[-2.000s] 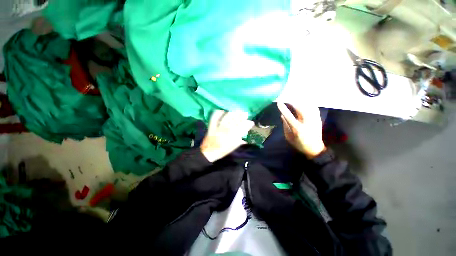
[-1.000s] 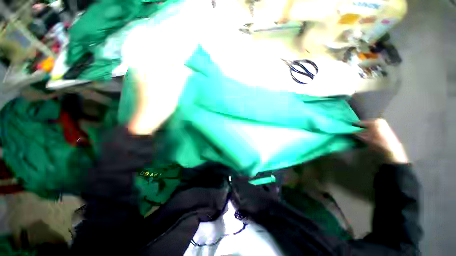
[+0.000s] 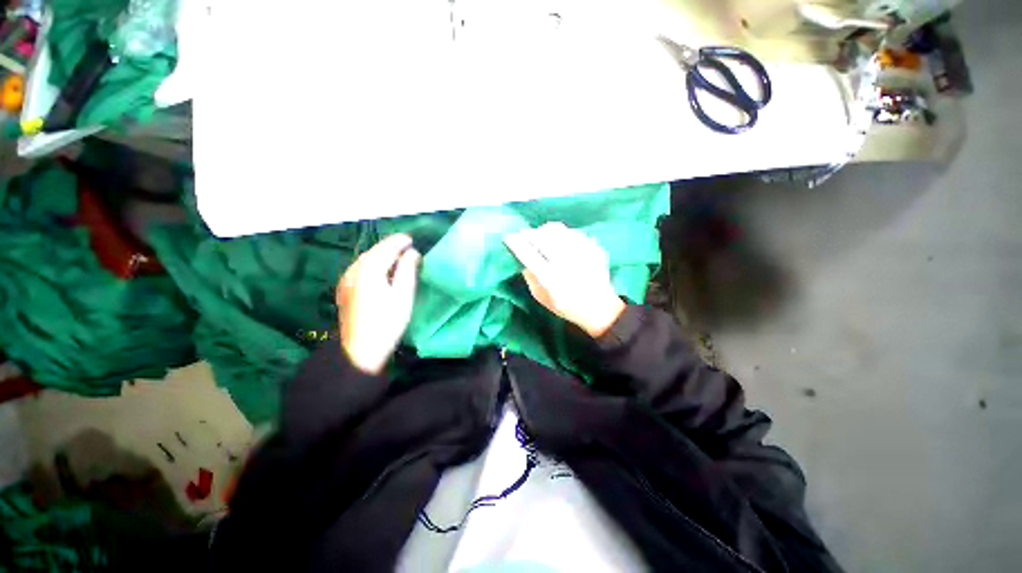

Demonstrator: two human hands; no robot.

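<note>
A bright green garment piece [image 3: 462, 319] lies bunched on my lap, just below the front edge of the white table [image 3: 448, 134]. My right hand [image 3: 569, 278] is on the cloth, its thumb and fingertips closed on a raised fold. My left hand [image 3: 379, 302] is at the cloth's left side with fingers curled; whether it grips the edge cannot be told. Scissors with black looped handles [image 3: 726, 90] lie on the table at the right, blades pointing up and left.
Darker green bundles [image 3: 90, 280] are heaped at the left, one with yellow lettering. A crumpled clear bag [image 3: 143, 28] and a flat black object [image 3: 79, 84] lie at the upper left. Small metallic parts [image 3: 897, 106] are at the table's right end. Grey floor is at the right.
The green cloth, earlier over the table and then spread between both hands, is now bunched on my lap. Both hands have come together over it. The white tabletop now shows.
</note>
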